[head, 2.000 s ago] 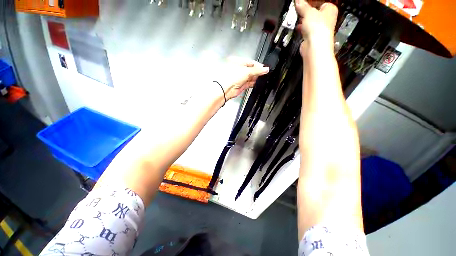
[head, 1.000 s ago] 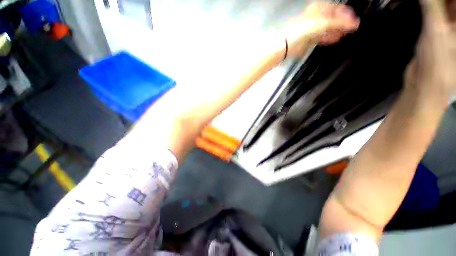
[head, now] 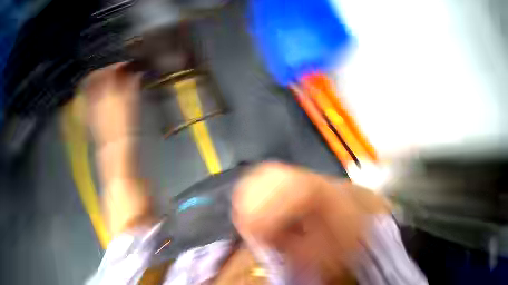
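Note:
The view is strongly blurred. My left hand [head: 114, 78] is at the upper left, at the end of my stretched arm, beside a dark mass [head: 50, 78] with fine streaks that looks like black straps. Its fingers and any grip on the mass cannot be made out. My right arm is bent in front of my body at the bottom centre, and my right hand [head: 273, 195] seems to be the rounded, smeared shape over the dark grey apron [head: 206, 214]. Its fingers and anything in it cannot be told.
A stool-like frame [head: 195, 122] stands near the upper centre over a yellow floor line [head: 206, 147]. Another yellow line [head: 83, 172] runs at the left. A blue bin [head: 301, 39] is at the top, with an orange edge [head: 340, 122] beside a bright white surface [head: 423, 83].
The view has swung left, away from the hanging straps. My left hand has moved from them to the upper left. My right arm has come down and bent across my body.

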